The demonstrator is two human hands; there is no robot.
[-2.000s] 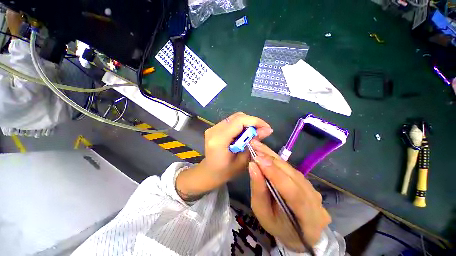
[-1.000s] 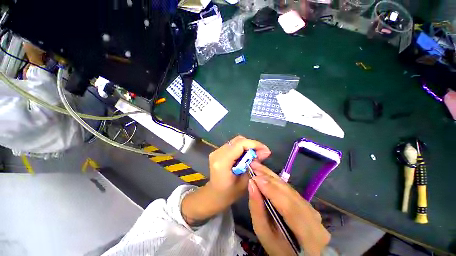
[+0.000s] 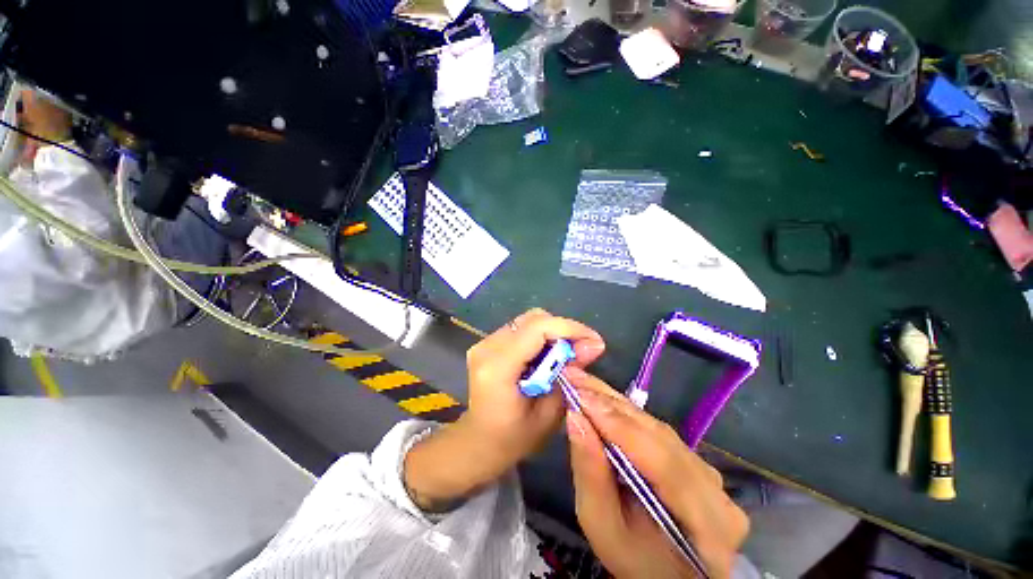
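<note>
My left hand [image 3: 498, 385] holds a small blue watch case [image 3: 547, 369] in its fingertips, above the lap at the bench edge. My right hand [image 3: 657, 464] holds thin metal tweezers [image 3: 643, 489] like a pencil. Their tip meets the open side of the case; the exact contact point is too small to tell. A purple strap [image 3: 711, 414] with a pale end piece stands on the green bench just right of my hands.
Dark frame [image 3: 807, 247], yellow-handled tool [image 3: 940, 441] and brush-like tool [image 3: 910, 407] lie right. Clear label sheet [image 3: 595, 232] under white paper [image 3: 697, 262], sticker sheet [image 3: 459, 243] and black-strapped watch [image 3: 416, 204] lie ahead. A person's white sleeve [image 3: 79, 260] is at left.
The view has shifted, so the bench items sit lower than two seconds ago. The blue case and tweezers keep nearly the same hold, with the tool tip still at the case.
</note>
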